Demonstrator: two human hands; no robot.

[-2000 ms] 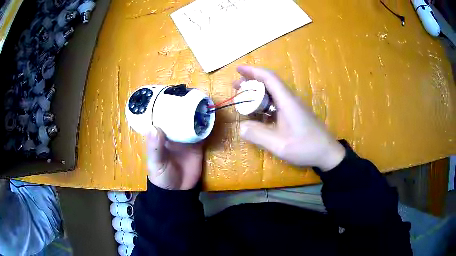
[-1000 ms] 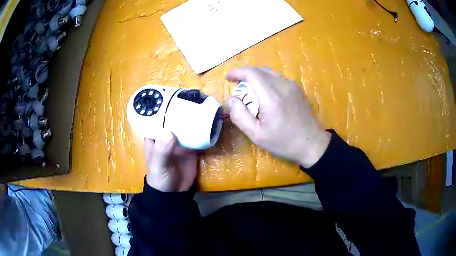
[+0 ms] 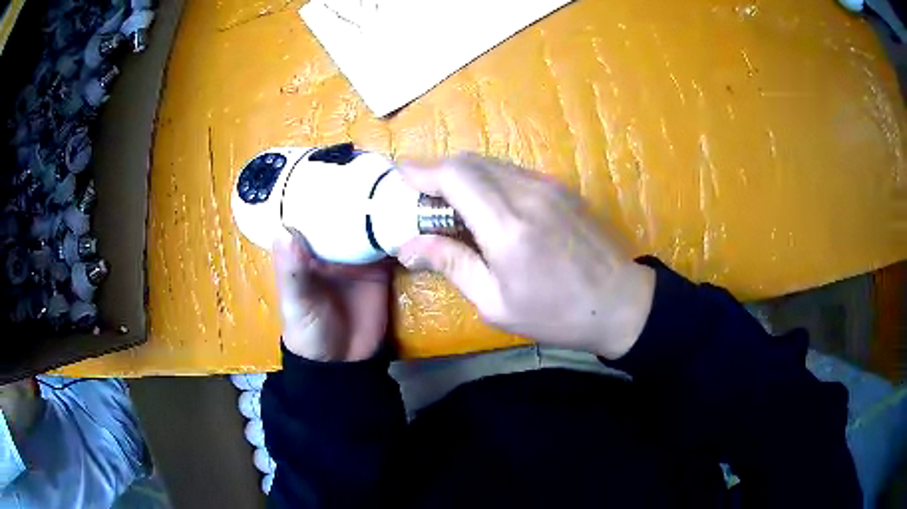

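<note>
A white camera body [image 3: 333, 214] lies sideways above the orange-yellow table, its round black lens face [image 3: 262, 177] at the left end and a black side panel [image 3: 332, 153] on its upper side. My left hand [image 3: 333, 303] holds it from below. A white lamp base [image 3: 396, 214] with a silver threaded end sits against the body's right end, with a dark gap line between them. My right hand [image 3: 537, 254] grips the lamp base with thumb and fingers around the threaded end. No wires show.
An open carton [image 3: 124, 239] heaped with lamp bases [image 3: 70, 189] stands at the left. A white paper sheet [image 3: 418, 45] lies at the back of the table [image 3: 696, 149]. White camera bodies [image 3: 255, 431] show below the table edge. Another person's light blue sleeve [image 3: 85, 437] is at the lower left.
My right hand has moved left and brought the lamp base against the body's open end. The red and black wires and the dark opening are now out of sight.
</note>
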